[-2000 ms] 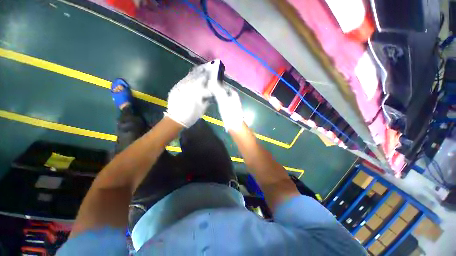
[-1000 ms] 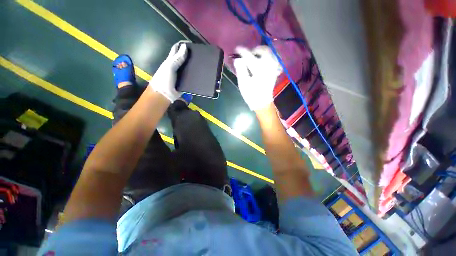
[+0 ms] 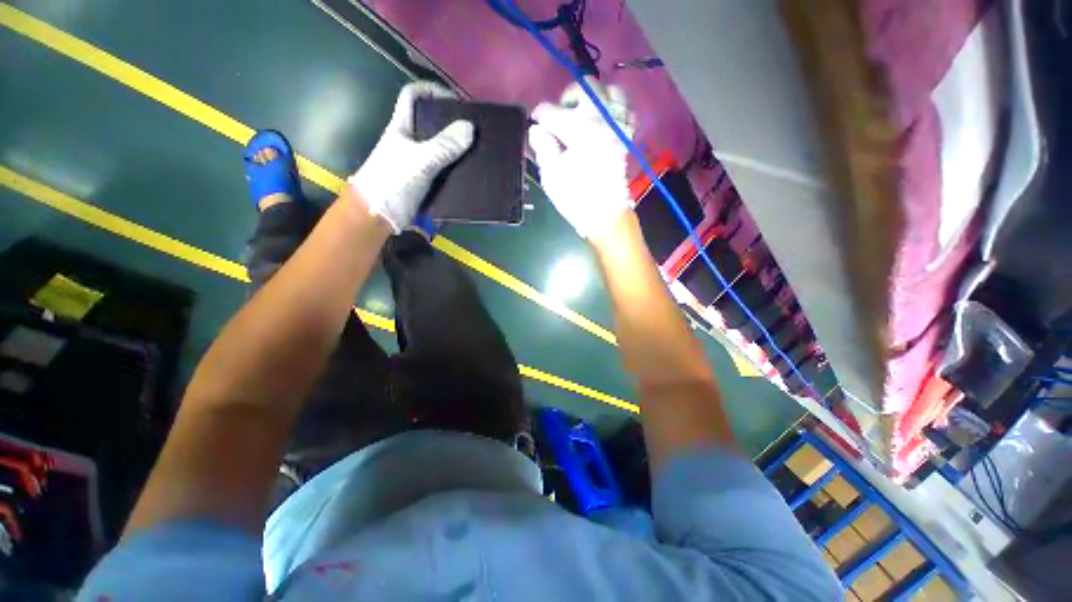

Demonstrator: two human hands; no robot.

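A flat black square box (image 3: 491, 165) is held up in front of the wearer, beside the edge of the pink-lined shelf (image 3: 470, 47). My left hand (image 3: 409, 159), in a white glove, grips its left side with the thumb over the top face. My right hand (image 3: 584, 159), also gloved, is at the right side of the box over the shelf, behind a blue network cable (image 3: 694, 235). Its fingers are bent and blurred; whether they hold a thin lead or touch the box cannot be told.
Black boxes with red trays (image 3: 694, 261) line the lower shelf to the right. The upper shelf's board edge (image 3: 864, 176) runs beside them. Dark crates (image 3: 94, 353) stand left, a blue stool (image 3: 576, 461) below, and a blue rack of cartons (image 3: 864, 523) lower right.
The left thumb has moved onto the top face of the box, which is turned slightly. The right hand has shifted a little left. Two seconds ago both hands were together at the box.
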